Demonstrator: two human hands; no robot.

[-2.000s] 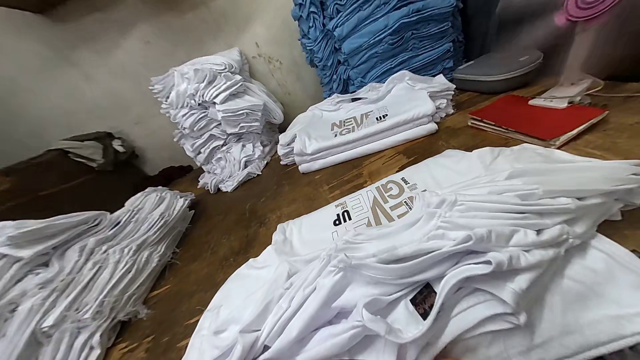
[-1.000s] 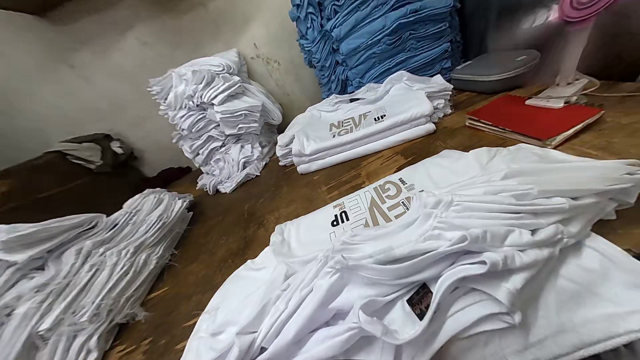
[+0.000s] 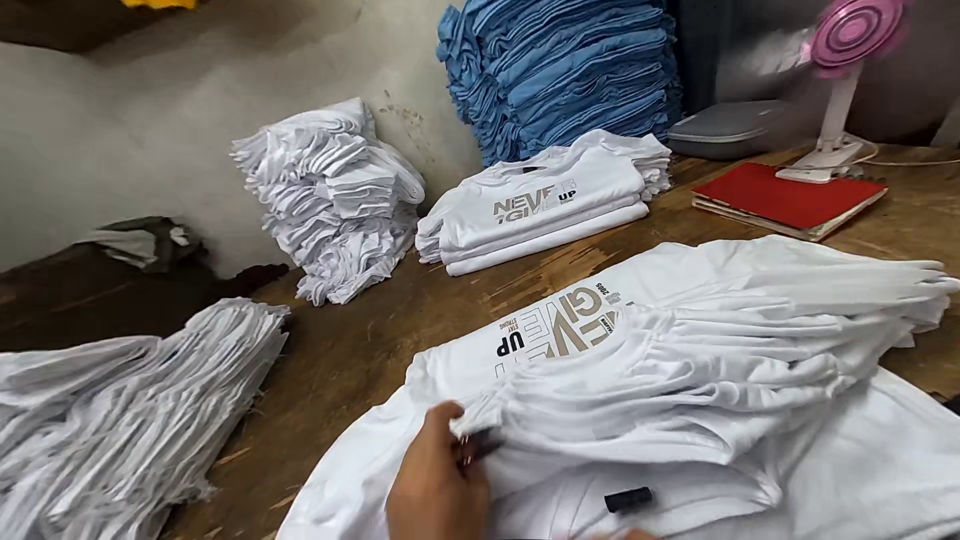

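A layered pile of white printed T-shirts (image 3: 675, 375) covers the near right of the table, with a black neck label (image 3: 628, 500) on the nearest shirt. My left hand (image 3: 439, 480) is at the left edge of the bunched layers, its fingers curled on the white fabric. A small dark object (image 3: 476, 446), blurred, lies by these fingers; I cannot tell what it is. Of my right hand (image 3: 634, 534) only a sliver of fingers shows at the bottom edge, below the label; its hold is hidden. Folded white T-shirts (image 3: 547, 202) with the same kind of print lie farther back.
A tall stack of white fabric pieces (image 3: 337, 195) leans near the wall, and more white pieces (image 3: 127, 420) lie at left. Behind are a blue garment stack (image 3: 562, 75), a grey case (image 3: 724, 129), a red folder (image 3: 787, 196) and a pink-headed fan (image 3: 855, 34) on the wooden table (image 3: 322, 375).
My left hand has come into view at the pile's left side, and some fingers of my right hand show at the bottom. The near shirt layers and neck label have shifted.
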